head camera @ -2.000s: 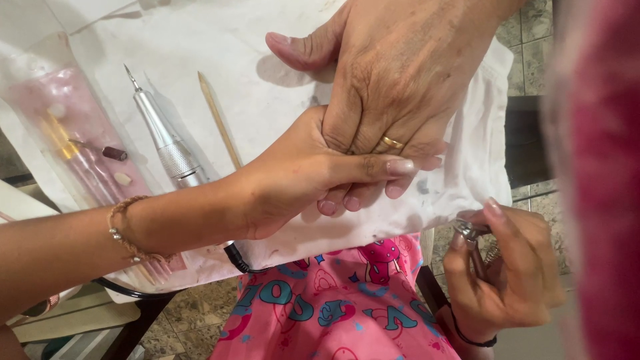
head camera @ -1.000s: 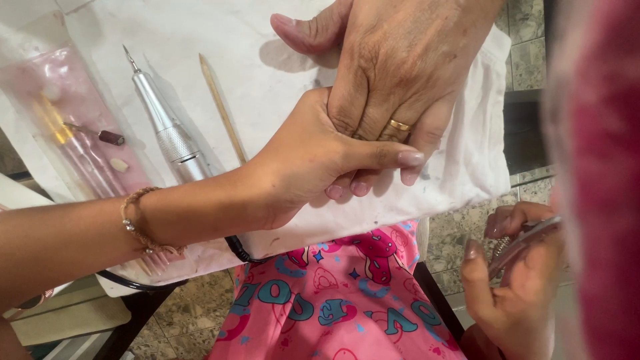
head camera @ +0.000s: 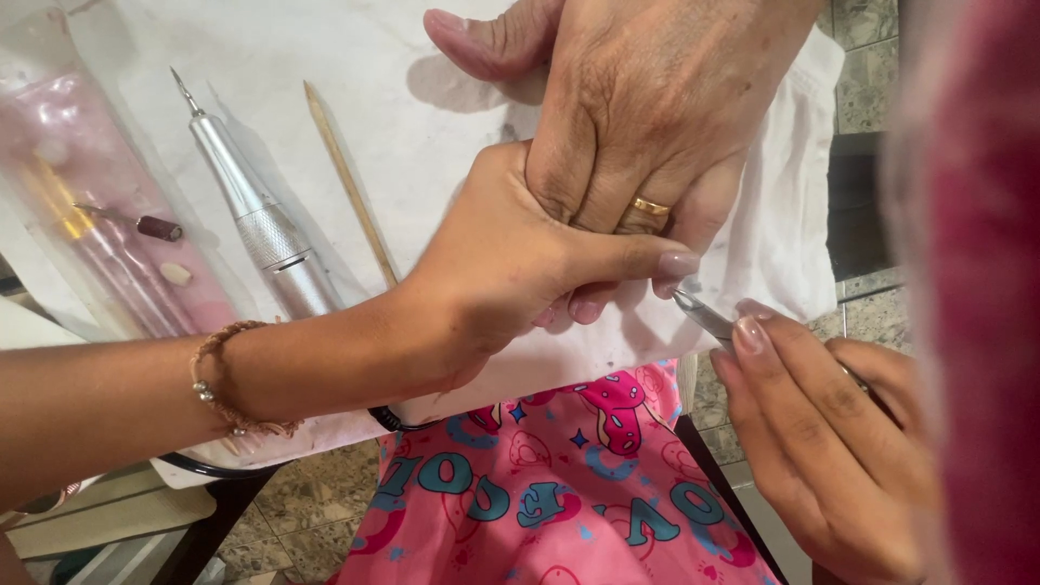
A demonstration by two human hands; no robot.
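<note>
My left hand (head camera: pixel 520 252) reaches in from the left and clasps another person's hand (head camera: pixel 650 106), its thumb lying over their fingers near a gold ring (head camera: pixel 651 206). A braided bracelet (head camera: pixel 213 382) circles my left wrist. At the lower right, my right hand (head camera: pixel 821 414) grips a metal cuticle nipper (head camera: pixel 705 317); its jaws meet or nearly meet the tip of the person's little finger, beside my left thumbnail. The nipper's handles are mostly hidden by my fingers.
On the white cloth (head camera: pixel 341 49) lie a silver electric nail drill (head camera: pixel 268 219), a wooden stick (head camera: pixel 349 183) and a clear-and-pink pouch (head camera: pixel 97 187) with brushes, a small dark-handled tool (head camera: pixel 158 228) on it. Pink printed fabric (head camera: pixel 528 504) is below. A blurred magenta shape (head camera: pixel 983 284) fills the right edge.
My right hand has come in from the lower right, bringing the nipper's tips to the person's little finger. My left hand keeps its clasp on their fingers.
</note>
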